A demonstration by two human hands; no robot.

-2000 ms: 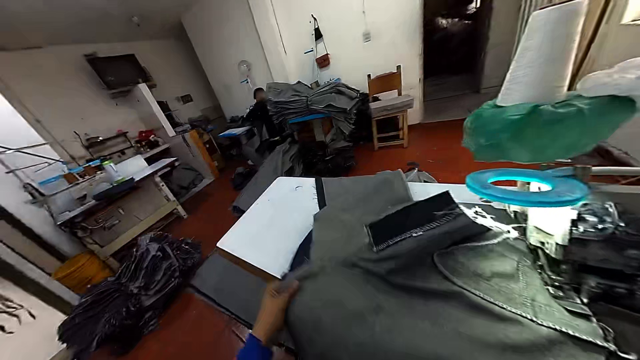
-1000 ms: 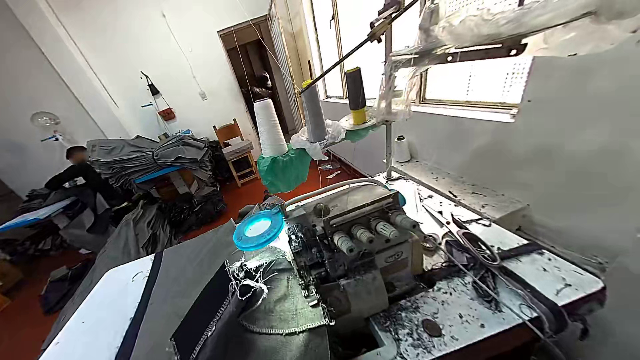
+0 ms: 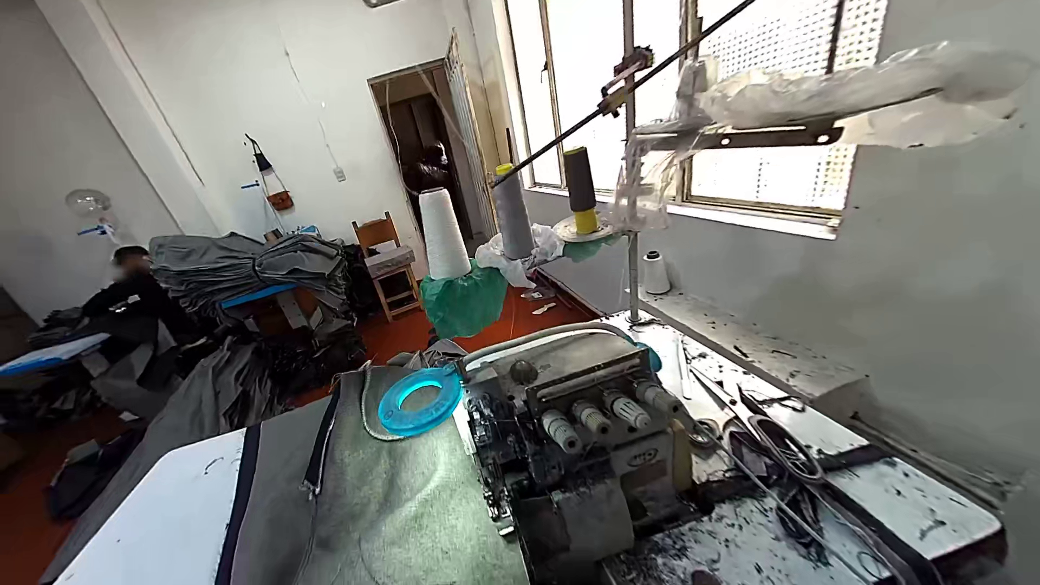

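Observation:
Neither of my hands shows in the head view. An overlock sewing machine (image 3: 585, 431) stands on the white table, with several thread tension dials on its front. A blue ring-shaped lamp (image 3: 420, 401) lights grey fabric (image 3: 398, 504) that lies flat at the machine's left side, up against the needle area. A dark strip (image 3: 322, 443) with a stitched edge runs along the fabric. Behind the machine, thread cones stand on the rack: a white cone (image 3: 445, 236) over green plastic, a grey cone (image 3: 513, 213) and a black cone (image 3: 580, 180).
Scissors (image 3: 780, 447) lie on the lint-covered tabletop (image 3: 910, 496) at the right. A thread stand pole (image 3: 633, 276) rises behind the machine. Piled grey fabric (image 3: 252, 264), a wooden chair (image 3: 386, 260) and a seated person (image 3: 134, 292) are at the back left.
The view has swung right since the oldest frame, where a hand held the grey fabric's left side. The fabric at the machine has shifted; the dark stitched piece lies differently from one second ago.

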